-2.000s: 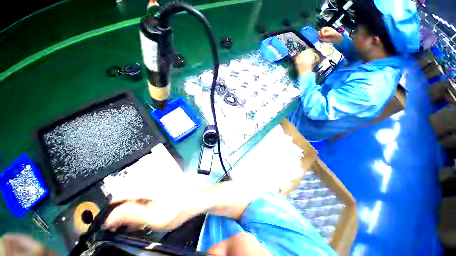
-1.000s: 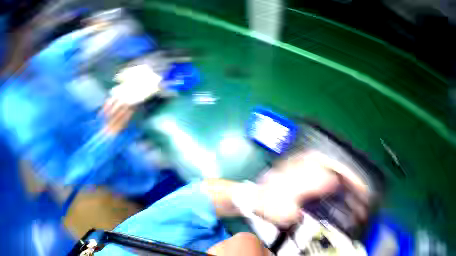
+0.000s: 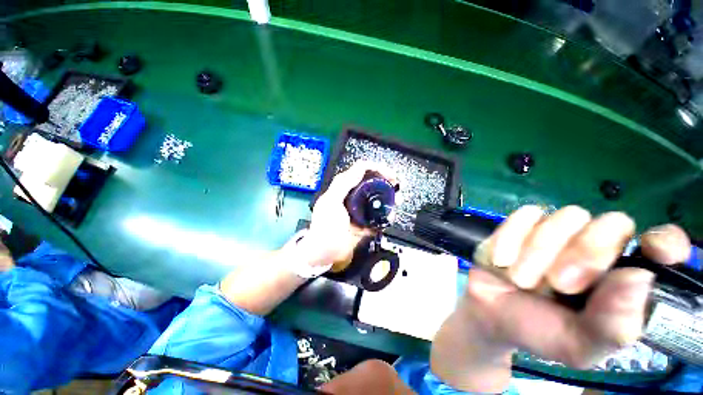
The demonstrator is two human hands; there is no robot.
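Note:
My left hand (image 3: 333, 218) holds a black round housing (image 3: 374, 202) up, over the near edge of the screw tray. My right hand (image 3: 559, 281) grips the black electric screwdriver (image 3: 455, 231), held nearly level with its dark end pointing left at the housing. The gap between tool and housing is hard to judge; a thin bright line shows there. The cream-white fixture block (image 3: 416, 289) lies below, with a black ring part (image 3: 380, 269) at its left side. The screw tray (image 3: 455, 163) with silver specks lies behind the fixture.
A left blue parts bin (image 3: 298, 160) stands beside the tray, with tweezers (image 3: 280, 204) near it. The right blue bin is mostly hidden behind the screwdriver. Loose black units (image 3: 522, 163) lie along the far bench. Another worker's blue sleeve (image 3: 46, 308) and station are at left.
The view has swung and is sharper. My left hand now holds the housing up, and my right hand grips the screwdriver, which hung free two seconds ago.

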